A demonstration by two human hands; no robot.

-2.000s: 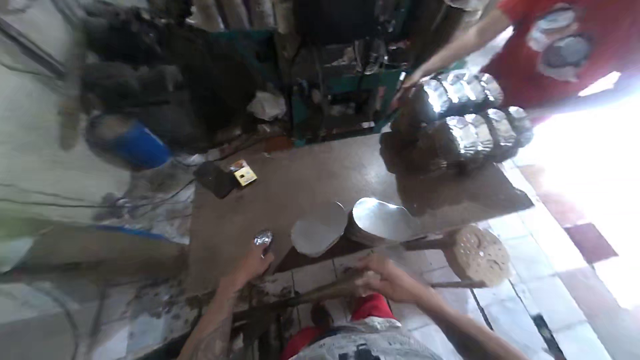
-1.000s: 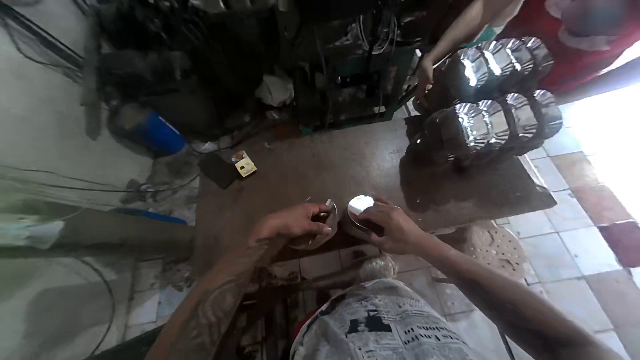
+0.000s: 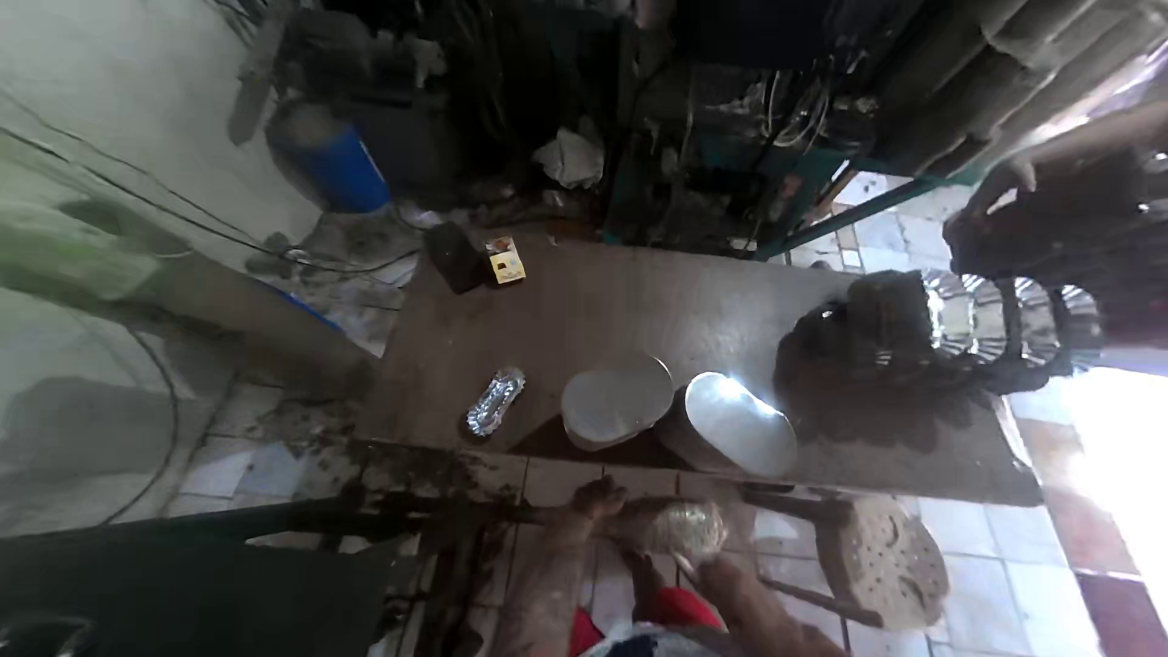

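Below the table's near edge, my left hand (image 3: 598, 500) is beside a rounded, light-topped object (image 3: 691, 527) that I cannot identify. My right hand (image 3: 716, 577) is at that object's lower right, near a thin pale strip; blur hides whether its fingers hold anything. A small crinkled, silvery fluted piece (image 3: 495, 401) lies on the brown table (image 3: 584, 301). To its right stand two oval-topped blocks or stacks, one dull grey (image 3: 618, 400) and one shiny (image 3: 739, 424), close together at the near edge.
Shiny fluted metal stacks (image 3: 972, 315) stand at the table's right end. Beyond them, a co-worker's hand (image 3: 1004, 182) is at another dark stack. A yellow box (image 3: 505, 260) lies at the back left. A round perforated stool seat (image 3: 885, 561) is below the table; dark machinery stands behind.
My hands have moved from the two oval tops down below the table's near edge. The co-worker has raised one fluted stack off the table at the right.
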